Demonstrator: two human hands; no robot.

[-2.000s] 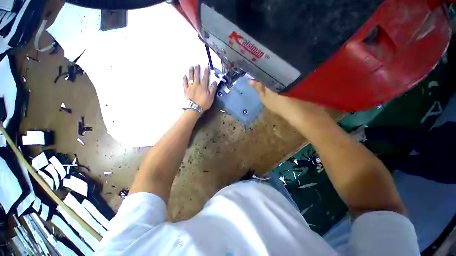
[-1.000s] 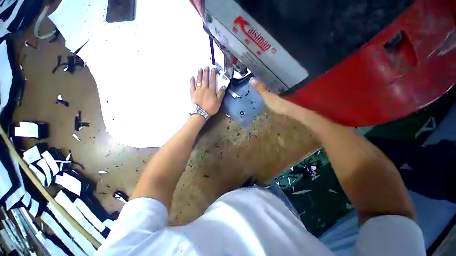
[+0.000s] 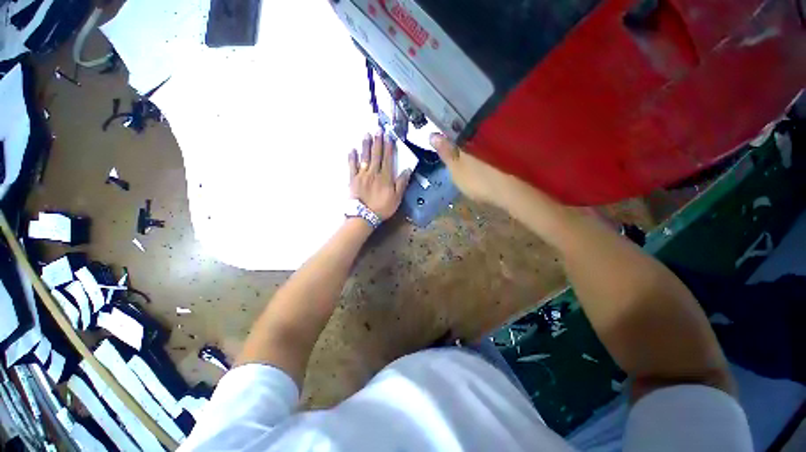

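The cutting machine (image 3: 566, 106), with a large red and black motor body, fills the top right. Its grey base plate (image 3: 428, 196) shows partly beside the edge of the fabric lay under white marker paper (image 3: 265, 150). My left hand (image 3: 377, 179) lies flat on the paper's edge, fingers pointing up, just left of the narrow metal knife stand (image 3: 405, 113). My right hand (image 3: 468, 172) is at the machine's lower side, its fingers partly hidden under the motor body; what it grips is hidden.
A dark flat rectangle (image 3: 232, 21) lies on the paper. Black offcuts (image 3: 148, 216) are scattered on the brown table (image 3: 415, 296). Small white-topped cut pieces (image 3: 119, 327) and a long yellow-tan strip (image 3: 79, 340) lie at lower left. The green floor (image 3: 566, 366) shows at lower right.
The machine's motor body has swung, its label moving up and left. The base plate shows less, further under the lay. My left hand has shifted slightly right and down along the paper's edge.
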